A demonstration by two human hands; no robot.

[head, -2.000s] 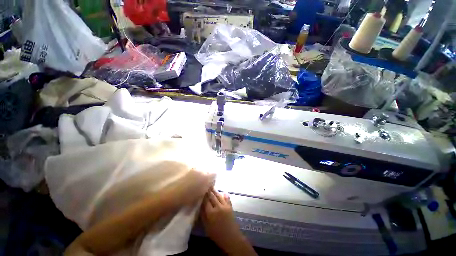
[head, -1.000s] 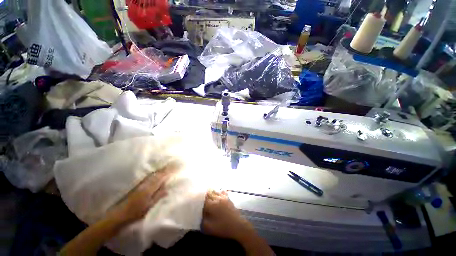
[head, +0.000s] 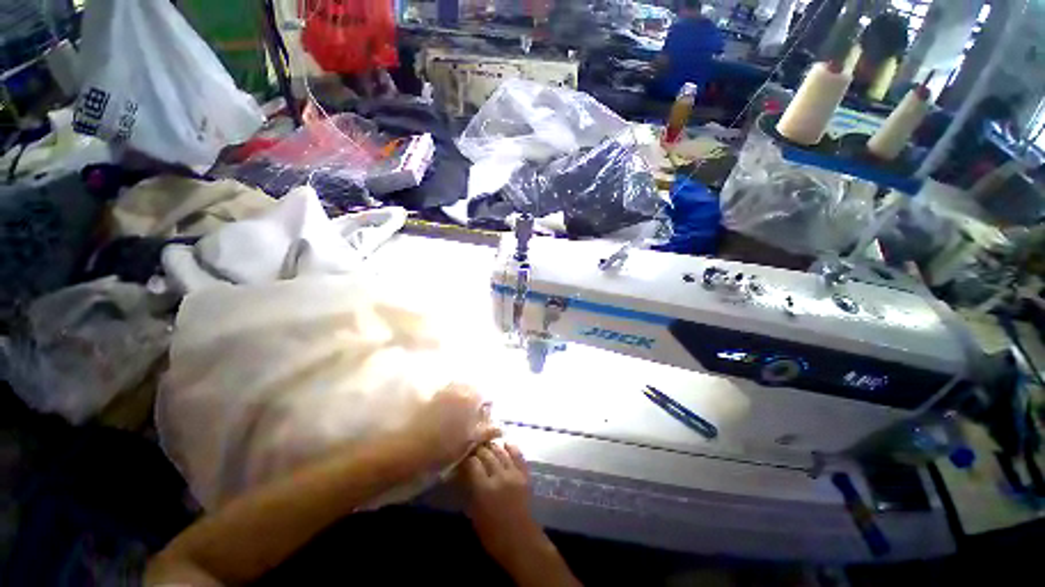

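Note:
A large cream garment piece (head: 264, 378) lies on the table left of the needle area, its near edge hanging toward the front. My left hand (head: 453, 419) pinches its right edge, the forearm lying across the cloth. My right hand (head: 497, 468) holds the same edge just below, the fingertips of both hands close together. The white sewing machine (head: 733, 333) stands right of the cloth. Its presser foot (head: 539, 353) is lit by strong glare, and the cloth edge is left of and below it.
Dark thread snips (head: 680, 412) lie on the machine bed. Paler cloth (head: 258, 243) is heaped behind the cream piece. Clear plastic bags (head: 596, 184) lie behind the machine. Thread cones (head: 816, 103) stand upper right. A dark blue strip (head: 859, 513) lies at the bed's right end. A person in blue (head: 690, 52) is far back.
My left hand has moved right from flat on the cloth to its edge beside my right hand. The cream cloth has shifted and its lower part is drawn up. The view has shifted slightly.

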